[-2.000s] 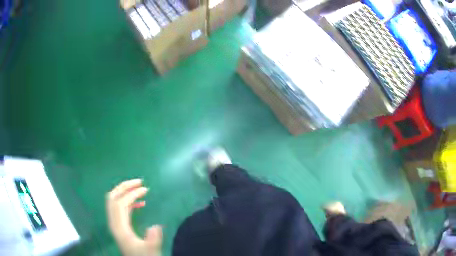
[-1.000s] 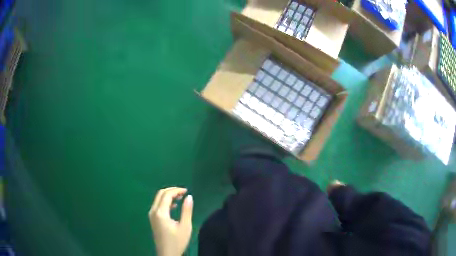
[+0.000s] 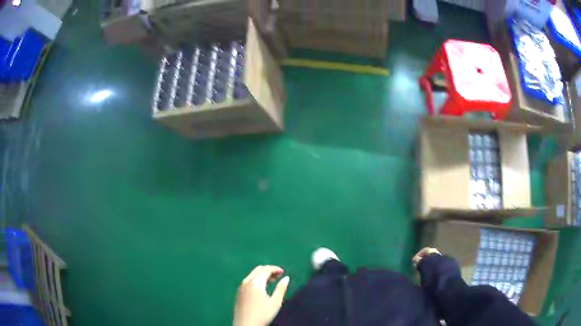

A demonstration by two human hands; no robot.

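My left hand (image 3: 260,296) is at the bottom centre over the green floor, fingers curled apart from the thumb, holding nothing. My right hand (image 3: 425,255) is small and partly hidden by its dark sleeve, beside the open cartons; its fingers look curled and I cannot tell if it holds anything. An open carton (image 3: 444,169) on the right holds rows of pale parts (image 3: 485,170). Another open carton (image 3: 546,270) below it also holds rows of pale parts in trays (image 3: 504,262).
A carton (image 3: 220,121) with rows of dark parts stands at upper left centre. Brown cartons (image 3: 334,28) line the top. A red stool (image 3: 478,73) stands at upper right. A pallet (image 3: 50,280) with blue items is at lower left. A yellow line (image 3: 337,65) crosses the floor.
The view has turned and moved across the floor. The open cartons are now at the right, and the red stool and the carton of dark parts show ahead. My left hand stays empty.
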